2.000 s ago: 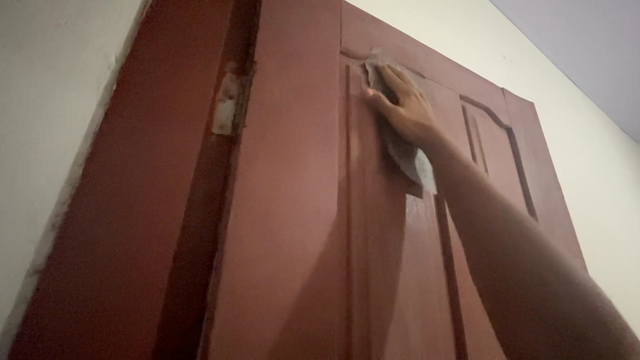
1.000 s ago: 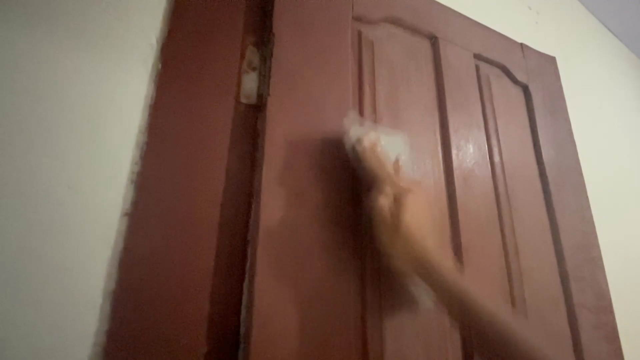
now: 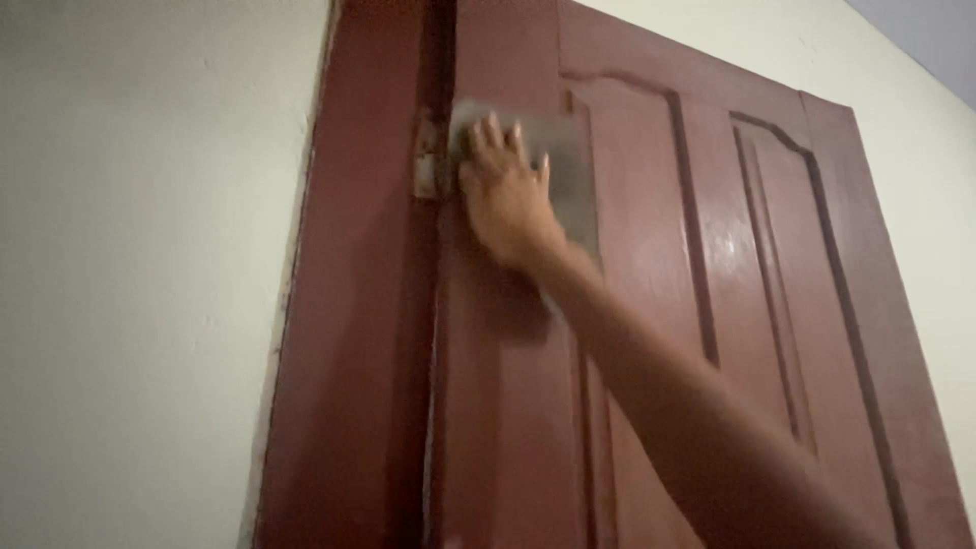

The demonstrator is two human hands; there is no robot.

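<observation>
My right hand [image 3: 507,194] presses a grey cloth [image 3: 568,171] flat against the left stile of a reddish-brown panelled wooden door [image 3: 640,198]. The cloth is blurred and spreads out under the fingers and to the right of them, over the edge of the nearer raised panel. Just left of my fingertips, a metal hinge [image 3: 427,175] sits in the gap between door and frame. My forearm runs down to the lower right across the door's panels. My left hand is out of the picture.
The reddish-brown door frame [image 3: 351,305] stands left of the door, its edge against a pale wall [image 3: 152,274]. More pale wall lies above and right of the door, and a bit of ceiling [image 3: 923,30] shows at the top right.
My right hand, with the cloth, has moved from the door's left raised panel to the stile beside the hinge. The view has shifted somewhat.
</observation>
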